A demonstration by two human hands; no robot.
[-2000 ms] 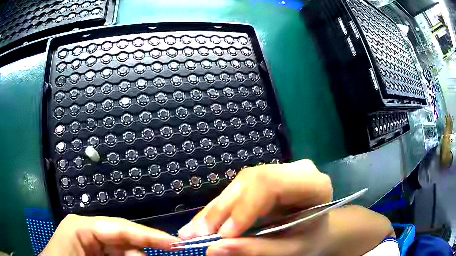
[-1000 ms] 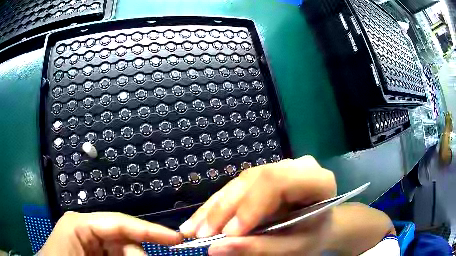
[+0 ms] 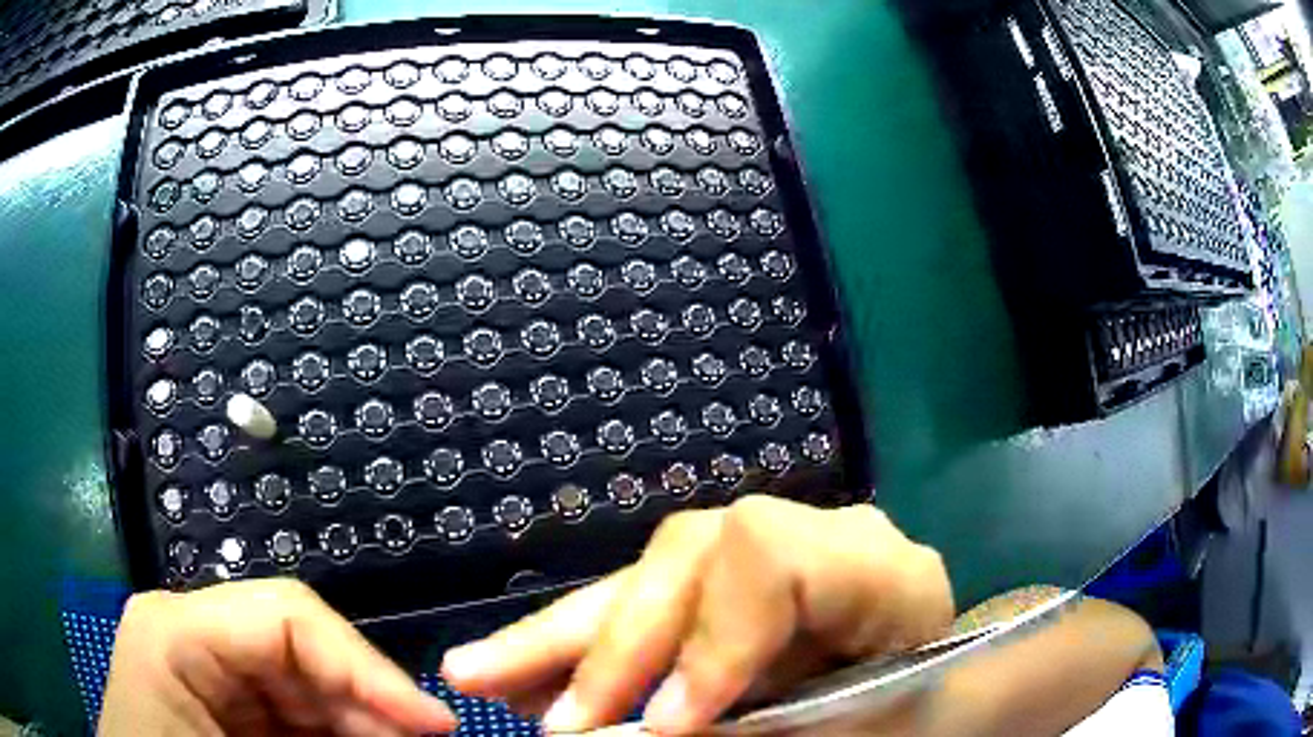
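My right hand (image 3: 749,605) is at the bottom middle, holding slim silver-grey tweezers (image 3: 893,671); their tips are hidden or cut off at the lower edge. Its index finger stretches left. My left hand (image 3: 245,655) is at the lower left, cut off by the edge, its fingertips close to my right index fingertip. I cannot tell if it pinches a small part. The black component tray (image 3: 475,324) lies just beyond both hands, with rows of round silvery parts in pockets. A small off-white cylinder (image 3: 251,416) lies tilted on its left side.
A blue perforated mat (image 3: 497,716) shows under and between the hands. A second black tray (image 3: 173,41) lies at the upper left. Stacked black trays (image 3: 1073,187) stand at the right. The green mat (image 3: 922,331) shows between the tray and the stack.
My right index finger has stretched out to the left. The tweezers sit lower, and their tips have gone from view. My left hand has lowered slightly. The tray appears a little higher in view.
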